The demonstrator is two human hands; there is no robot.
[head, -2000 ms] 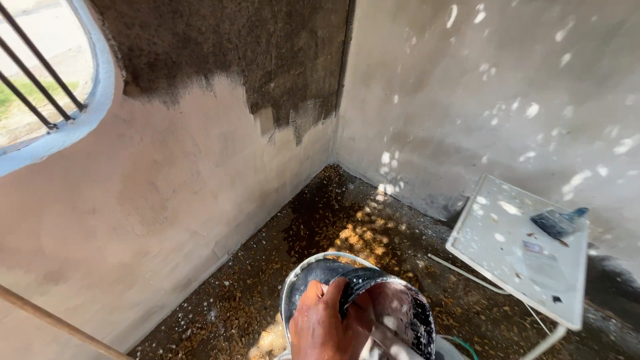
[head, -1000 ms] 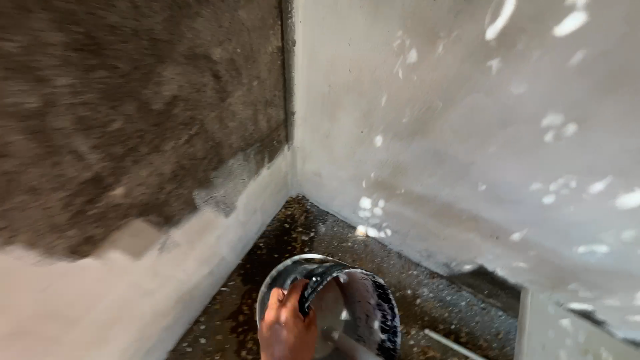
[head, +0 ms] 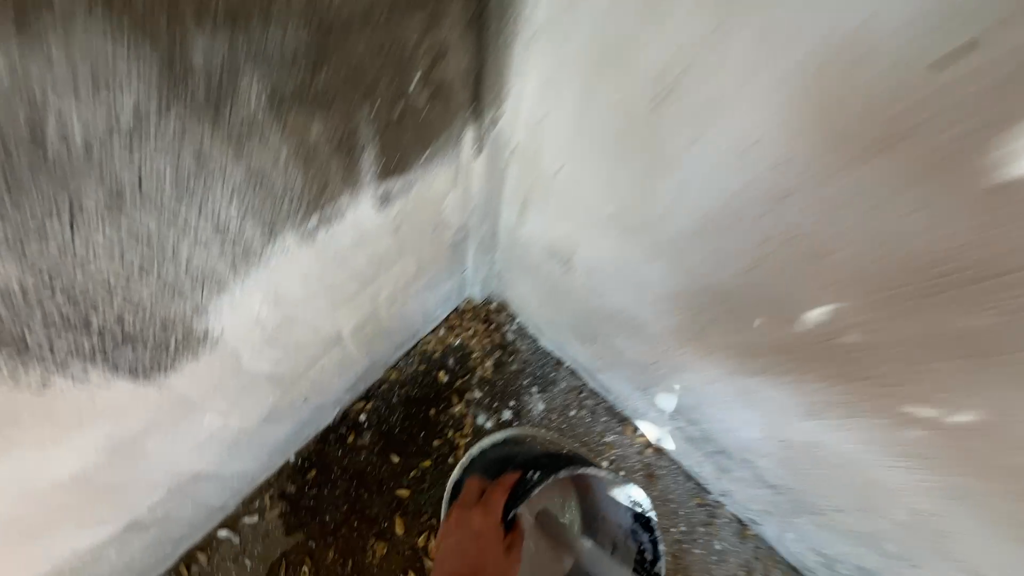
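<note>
My left hand point(head: 478, 532) comes up from the lower edge, its fingers curled over the dark rim of a paint-smeared inner container point(head: 588, 500). That container sits tilted in or against a round bucket with a pale rim point(head: 512, 434). Across the inner container's opening lies a blurred pale stick or handle point(head: 578, 548); its lower end is cut off by the frame. My right hand is not in view.
Two walls meet in a corner ahead. The left wall point(head: 264, 352) is pale below and dark, streaked above; the right wall point(head: 680, 240) is whitish. The dark floor point(head: 352, 480) bears dry leaves and pale spatters.
The view has swung down toward the corner. The pale panel on the right, with a brush on it two seconds ago, is out of view. My left hand has kept its hold on the rim.
</note>
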